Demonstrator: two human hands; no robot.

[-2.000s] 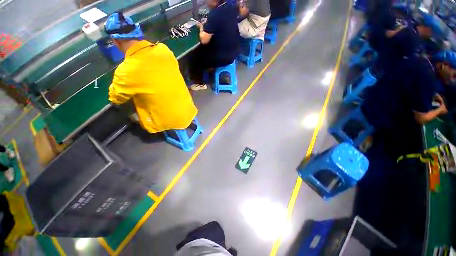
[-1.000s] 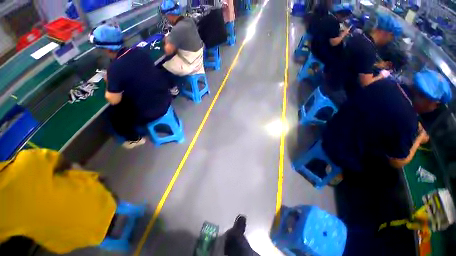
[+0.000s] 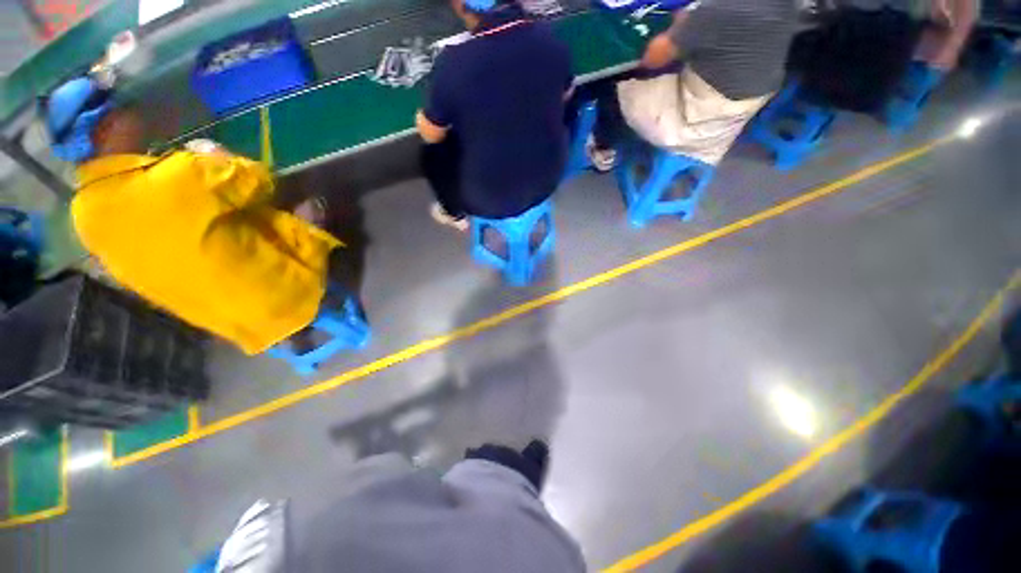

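Note:
No hand of mine can be made out. My grey-clothed leg [image 3: 425, 520] and a dark shoe [image 3: 521, 459] show at the bottom. A pale, ribbed, blurred thing [image 3: 255, 539] lies at the lower left beside the leg; I cannot tell what it is. A small blue piece [image 3: 205, 562] is cut off by the bottom edge next to it. Nearest in front, a person in yellow [image 3: 207, 246] sits on a blue stool [image 3: 325, 336] at the green bench [image 3: 325, 129].
A blue bin [image 3: 252, 69] and a pile of small pale parts [image 3: 405, 64] are on the bench. Other people sit on blue stools [image 3: 515, 241] along it. A dark crate [image 3: 112, 347] stands at left. A yellow line [image 3: 504, 316] crosses the floor. Another stool [image 3: 896, 528] is at lower right.
The view has swung left towards the left-hand bench. The right-hand workers have mostly left the picture, and the yellow-clothed person and dark crate are back in view. My grey-clothed leg shows larger.

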